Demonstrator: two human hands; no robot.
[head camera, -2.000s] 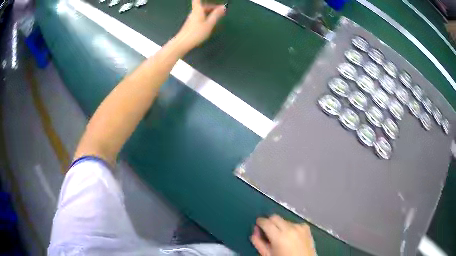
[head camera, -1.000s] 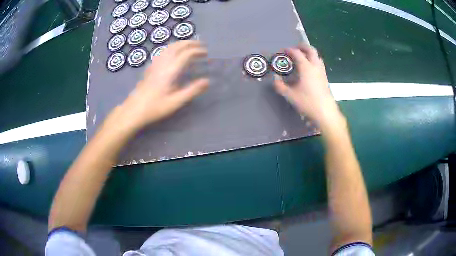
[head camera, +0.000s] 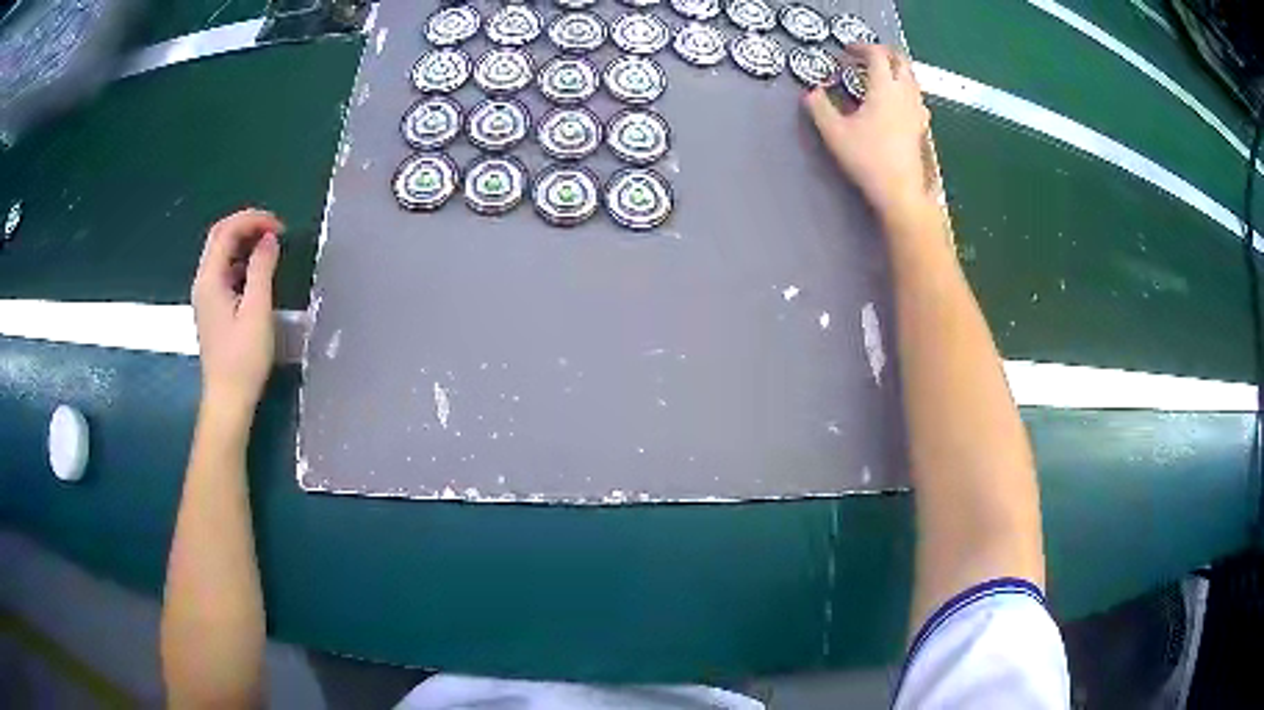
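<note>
Many round parts (head camera: 568, 133) with silver rings and dark rims lie in close rows on the grey board (head camera: 596, 375); several centres look greenish. My right hand (head camera: 876, 132) is at the board's far right, its thumb and fingers around a round part (head camera: 855, 83) at the end of a row; the fingers partly hide it. My left hand (head camera: 239, 298) is left of the board above the green surface, fingers curled and thumb a little apart, with nothing visible in it.
The dark green belt (head camera: 125, 208) has white stripes on both sides of the board. A small shiny thing (head camera: 13, 219) is at its far left edge. A white round object (head camera: 68, 443) lies at the near left. A blurry greyish shape (head camera: 69, 49) is at the upper left.
My left hand has moved left, off the board. My right hand has moved farther back; the two separate parts near it now stand at a row's right end. The view has shifted.
</note>
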